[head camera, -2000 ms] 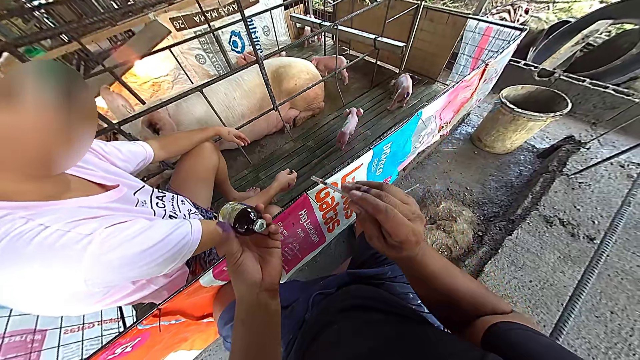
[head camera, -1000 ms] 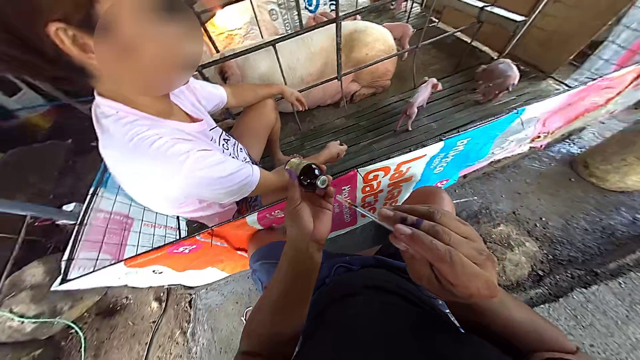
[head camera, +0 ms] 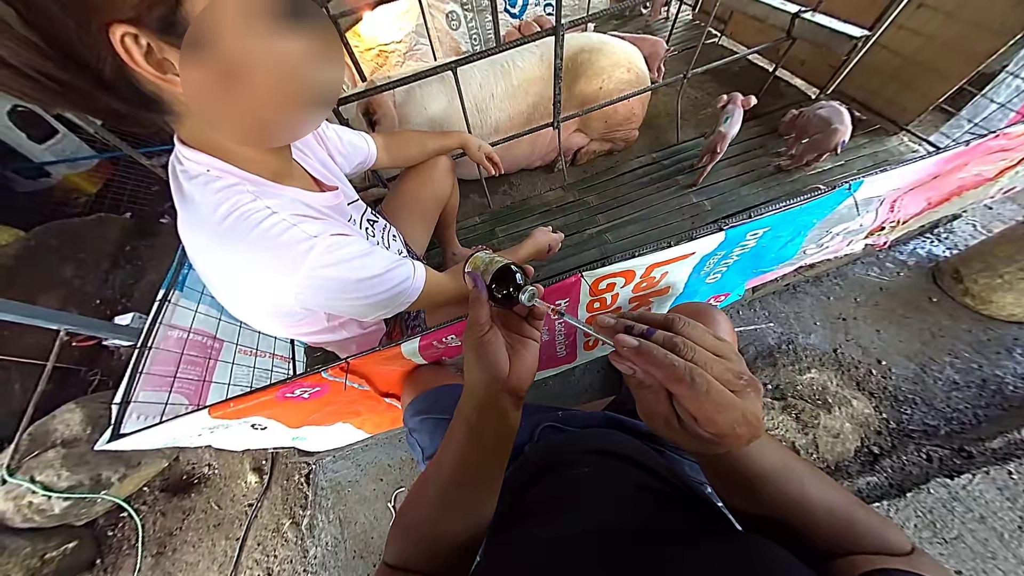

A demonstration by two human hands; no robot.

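Note:
My left hand (head camera: 506, 340) holds a dark glass vial (head camera: 502, 282) tilted on its side, its metal-rimmed cap facing right. Between the fingertips of my right hand (head camera: 692, 376) is a thin clear syringe (head camera: 580, 324). The syringe's front end points at the vial's cap and meets it or nearly so; whether the needle is through the stopper cannot be told. Purple stains mark fingers on both hands. Just beyond the vial are the forearm and hand of a person in a pale pink shirt (head camera: 296, 240), seated inside the pen.
A barrier of printed feed sacks on wire mesh (head camera: 624, 296) runs before my knees. Behind it, a large sow (head camera: 512, 96) lies beside metal bars (head camera: 558, 88), and piglets (head camera: 816, 132) stand on a slatted floor (head camera: 640, 192). A bucket (head camera: 984, 272) is at right, rocks (head camera: 72, 448) at lower left.
The syringe and the vial, apart two seconds ago, have come together at the vial's cap. The view has swung left and closer to the seated person.

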